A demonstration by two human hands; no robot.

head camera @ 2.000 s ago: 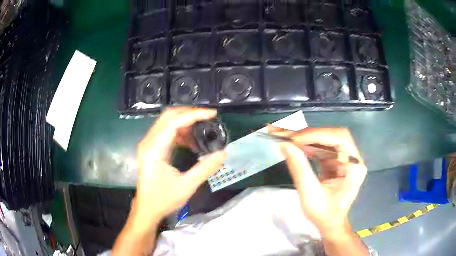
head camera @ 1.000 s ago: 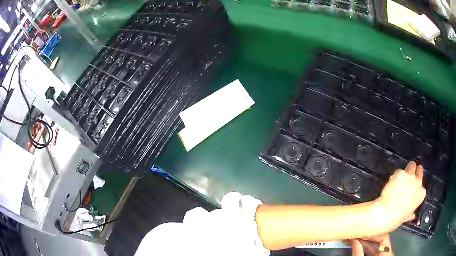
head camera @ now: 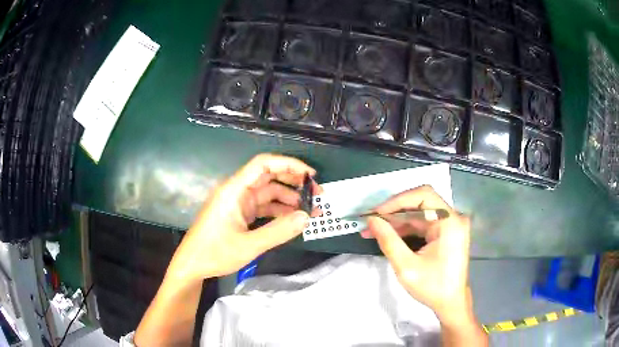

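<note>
My left hand [head camera: 254,213] holds a round black part [head camera: 307,193], seen nearly edge-on, between thumb and fingers. My right hand [head camera: 424,244] holds thin metal tweezers [head camera: 400,215] like a pen, with the tips pointing left over the adhesive sheet. The white adhesive sheet [head camera: 421,183] lies near the bench's front edge, with rows of small dark rings at its left end. The black blister tray [head camera: 499,139] lies just beyond both hands. Round parts sit in many pockets. One front-row pocket, second from the right, shows no part.
A tall stack of black trays [head camera: 41,122] stands at the left, with a spare white sheet [head camera: 115,91] beside it. A clear tray [head camera: 604,129] lies at the right edge. A blue stool [head camera: 570,284] stands on the floor at lower right, near yellow-black tape [head camera: 533,320].
The view swung left, then back. My left hand was over the blister tray one second ago and is now at the sheet with a black part. The empty front-row pocket has shifted one place right.
</note>
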